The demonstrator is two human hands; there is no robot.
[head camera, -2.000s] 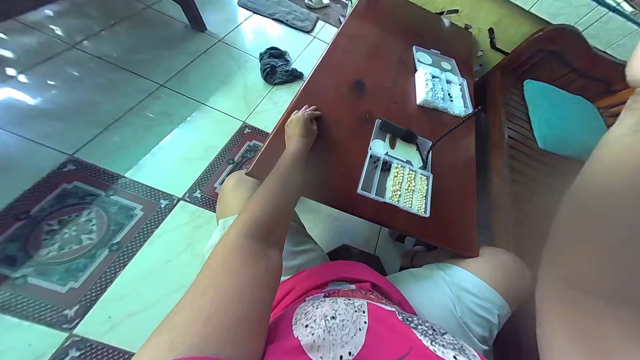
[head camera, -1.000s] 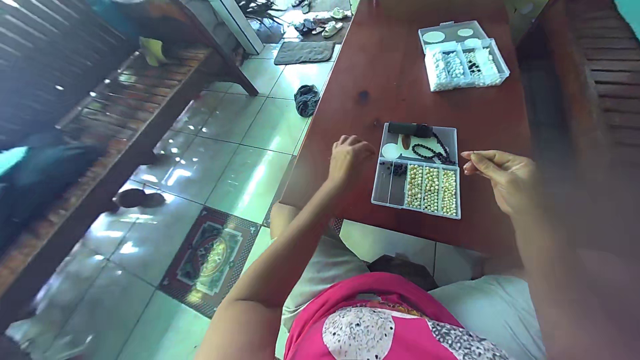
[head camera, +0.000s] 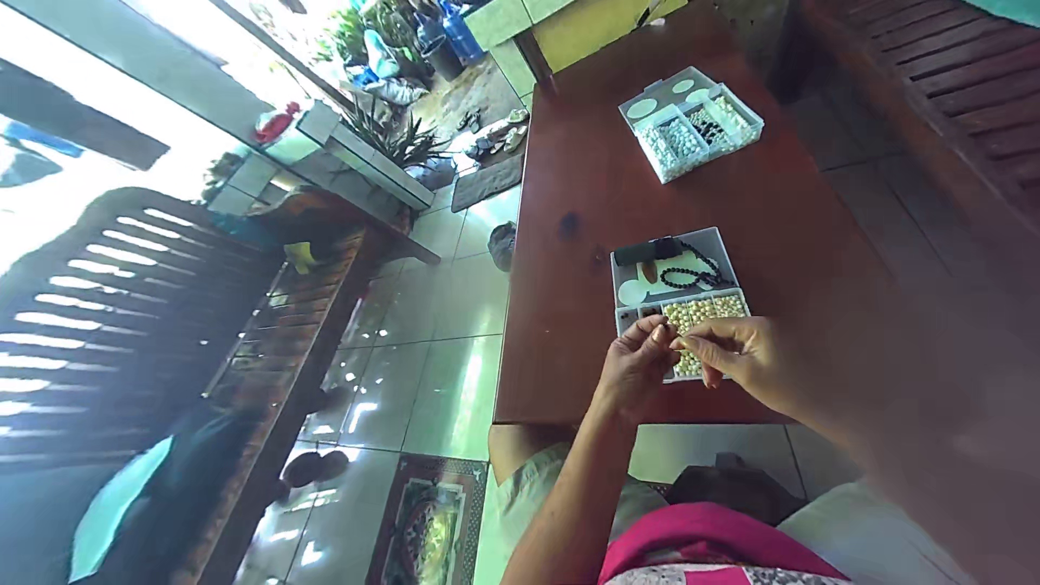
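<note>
My left hand (head camera: 638, 366) and my right hand (head camera: 727, 353) come together over the near edge of a compartmented plastic bead box (head camera: 733, 260). The left thumb and fingertips pinch something small and dark, perhaps a bead. The right thumb and index finger are closed together beside them; whether they hold a thread or bead is too small to tell. Cream beads (head camera: 703, 311) fill the box's right compartments, partly covered by my hands. In its open lid lie a string of black beads (head camera: 691, 278), a black cylindrical object (head camera: 647, 251) and a small brown piece (head camera: 649, 271).
The box stands on a reddish-brown wooden table (head camera: 569, 325). Farther back is a second open bead box (head camera: 691, 122) with white and dark beads. Wooden slatted benches stand left (head camera: 276, 325) and right (head camera: 959, 89). A dark crumpled cloth (head camera: 502, 246) lies on the tiled floor.
My left hand has moved from the tabletop left of the box to its near edge. My right hand has come in from the box's right side to meet it. The view has swung.
</note>
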